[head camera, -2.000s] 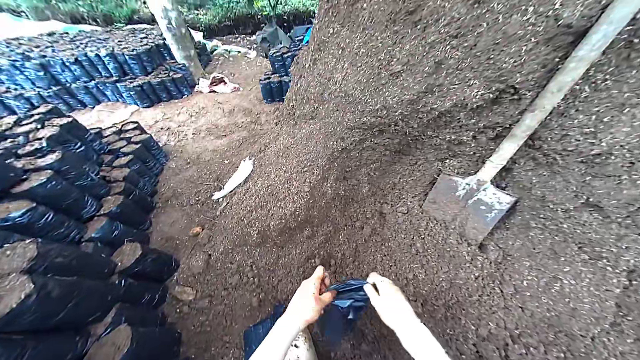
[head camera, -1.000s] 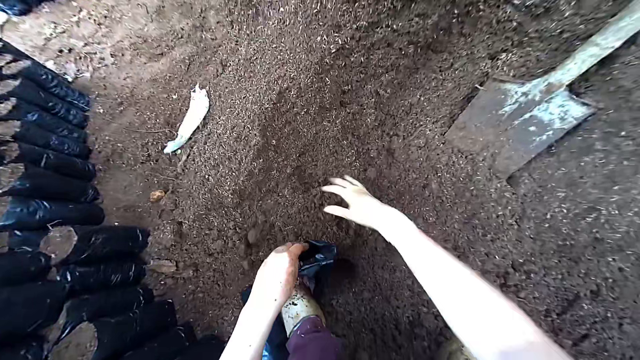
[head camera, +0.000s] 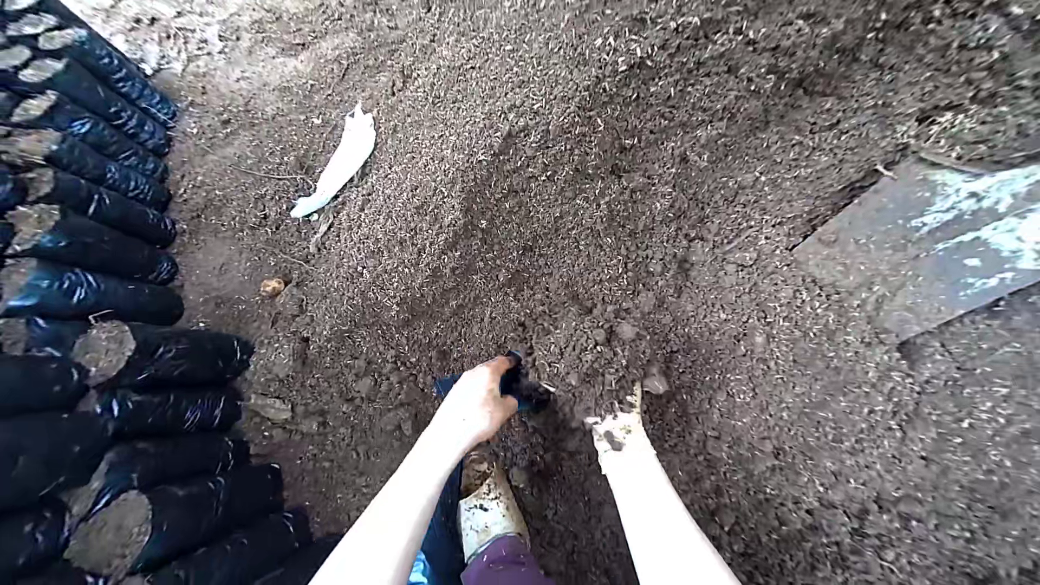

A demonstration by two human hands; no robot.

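My left hand (head camera: 479,404) holds the rim of a black plastic bag (head camera: 532,396) low in the middle of the view, with dark soil at its mouth. To the right of the bag, my right hand (head camera: 619,431) is sunk in the loose soil (head camera: 593,349); its fingers are mostly covered, so their pose is hidden. Below the left hand are a soil-smeared boot (head camera: 490,516) and a purple trouser leg (head camera: 505,561). More dark plastic lies beside the boot.
Soil-filled black plastic bags (head camera: 179,412) are stacked along the left side. A shovel blade (head camera: 934,244) rests on the soil at right. A white plastic scrap (head camera: 340,166) and a small brownish lump (head camera: 272,287) lie left of centre.
Two seconds ago both hands were on the black bag. The right hand let go, was raised with spread fingers, and is now down in the soil. The view has tilted down and closer.
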